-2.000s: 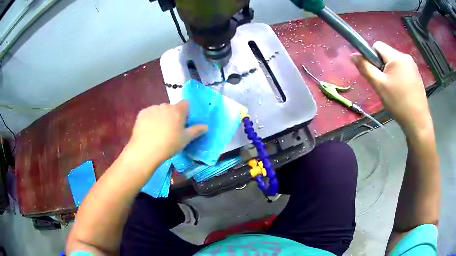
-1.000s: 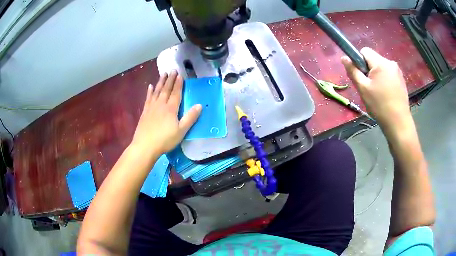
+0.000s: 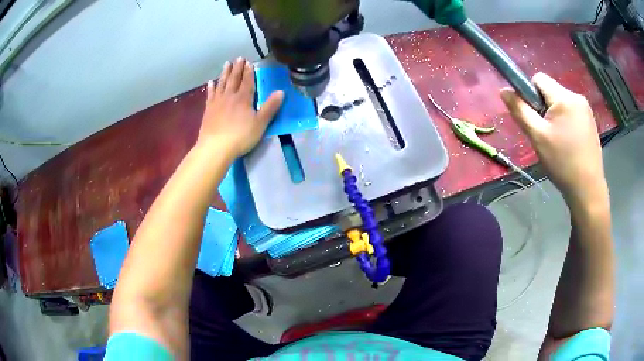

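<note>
A blue plate (image 3: 293,113) lies flat on the grey drill press table (image 3: 346,162), its right part under the drill chuck (image 3: 311,76). My left hand (image 3: 236,109) lies on the plate's left side, thumb on its face, and holds it. The bit tip is hard to make out near the plate's right edge. My right hand (image 3: 558,116) is closed around the end of the grey feed lever (image 3: 500,62), right of the drill head.
Blue plates are stacked under the table's front-left edge (image 3: 296,241); more lie on the red bench (image 3: 217,243), (image 3: 110,254). A blue segmented hose (image 3: 364,211) rises at the table front. A green air gun (image 3: 472,134) lies right. My legs are below.
The plate was tilted in my left hand, then laid flat; now it has slid away from me, further under the chuck. My right hand stays on the lever, which has moved only slightly.
</note>
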